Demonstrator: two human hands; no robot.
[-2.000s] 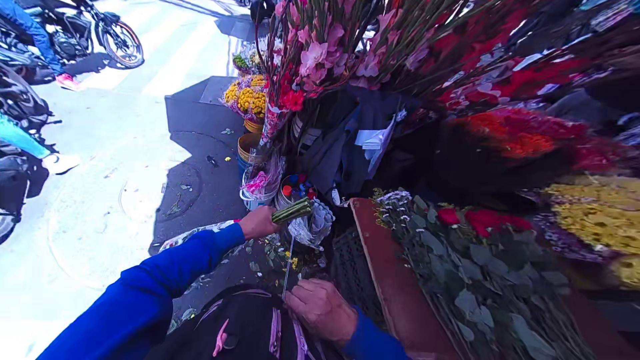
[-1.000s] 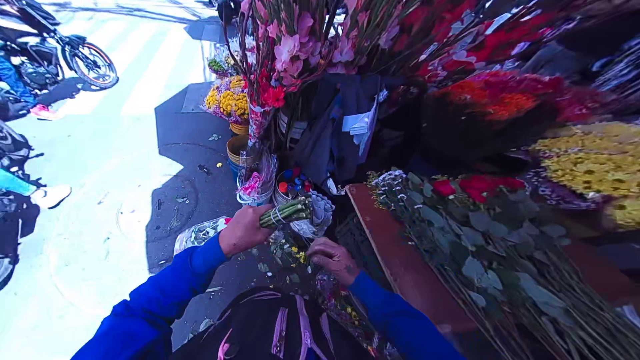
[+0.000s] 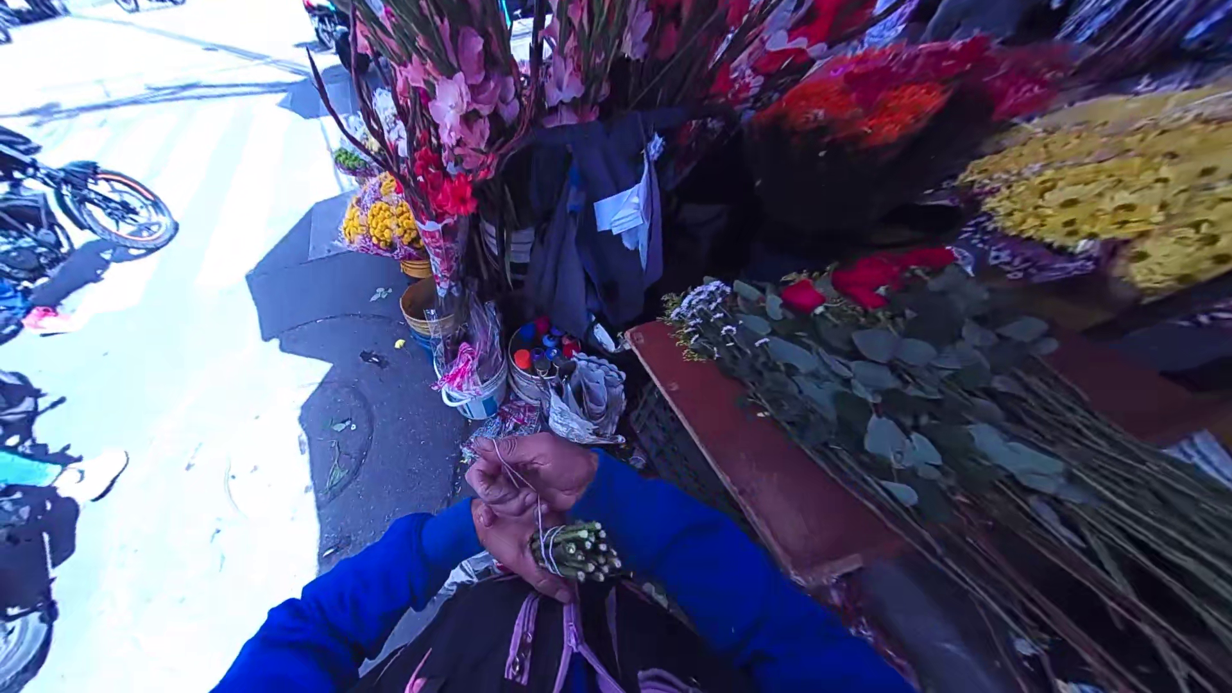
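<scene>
Low in the view, my left hand (image 3: 515, 551) is closed around a bundle of cut green flower stems (image 3: 580, 551), whose cut ends point to the right. A thin pale string (image 3: 539, 510) is wound around the stems. My right hand (image 3: 539, 467) is just above the left, crossed over it, with the string pinched and looped at its fingers. The flower heads of the bundle are hidden. On the right, eucalyptus stems (image 3: 890, 385), red roses (image 3: 881, 276) and small pale purple flowers (image 3: 707, 308) lie on a reddish-brown board (image 3: 770, 462).
Ahead stand a white bucket with pink wrapping (image 3: 474, 390), a bucket of spray cans (image 3: 539, 356) and crumpled paper (image 3: 587, 395). Pink gladioli (image 3: 462, 96) and a hanging dark garment (image 3: 597, 221) are behind. Yellow flowers (image 3: 1088, 183) are far right. A motorcycle (image 3: 115, 207) is on the left.
My right hand has moved from the right of the bundle to above my left hand, with string at its fingers. The bundle is now nearer my body. The view has shifted.
</scene>
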